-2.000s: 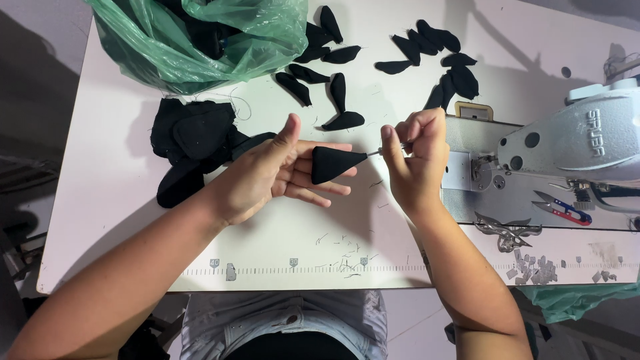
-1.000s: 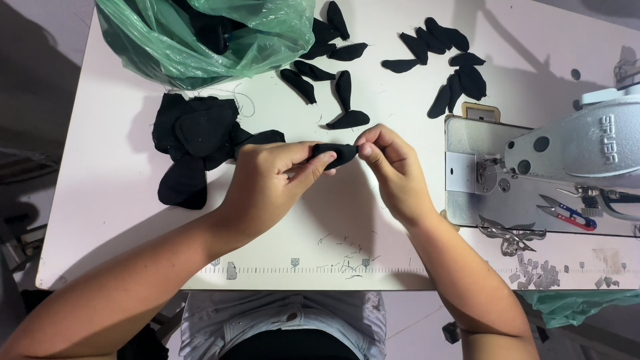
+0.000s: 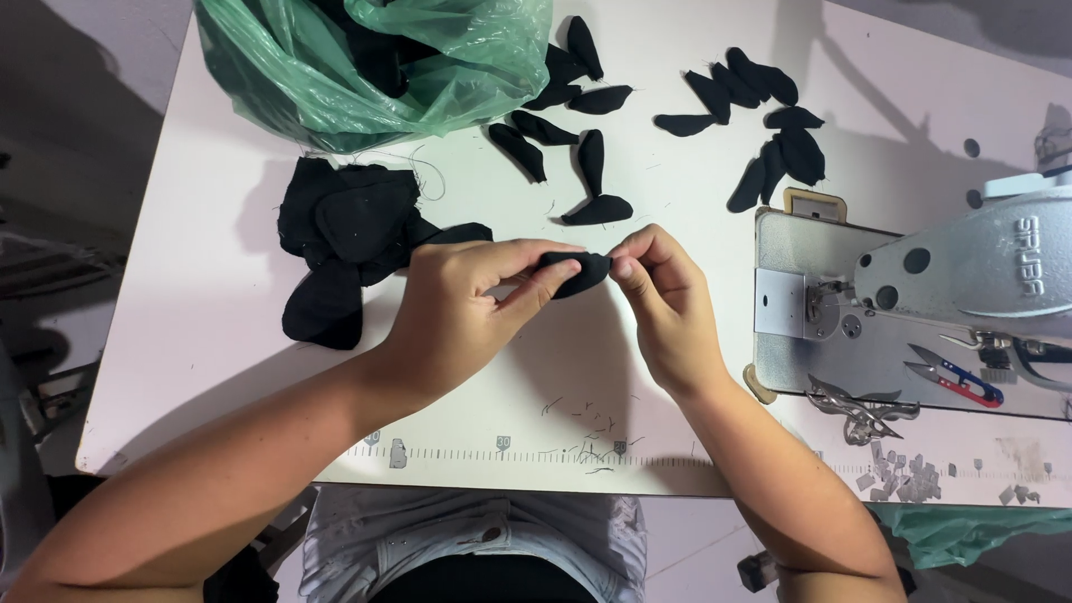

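Observation:
Between my two hands is a small black fabric piece point(image 3: 578, 275), curved and pointed at one end. My left hand point(image 3: 469, 301) pinches its wider part between thumb and fingers. With thumb and index finger, my right hand point(image 3: 670, 306) grips its tip on the right. Just beyond my hands lie several similar narrow black pieces point(image 3: 591, 163), and another group of them point(image 3: 737, 84) rests farther right. A pile of flat black fabric pieces point(image 3: 360, 213) lies beside my left hand, partly hidden behind it.
A green plastic bag point(image 3: 469, 75) with black material inside stands at the back left. At the right is a Siruba sewing machine point(image 3: 971, 251), with thread snips point(image 3: 955, 375) on its bed. Metal clips point(image 3: 863, 410) and small grey scraps point(image 3: 909, 477) lie near the table's front edge.
Two seconds ago the black piece lay across my open left hand, a thin metal tool in my right hand at its tip. The tool is no longer seen, and my left hand has closed on the piece.

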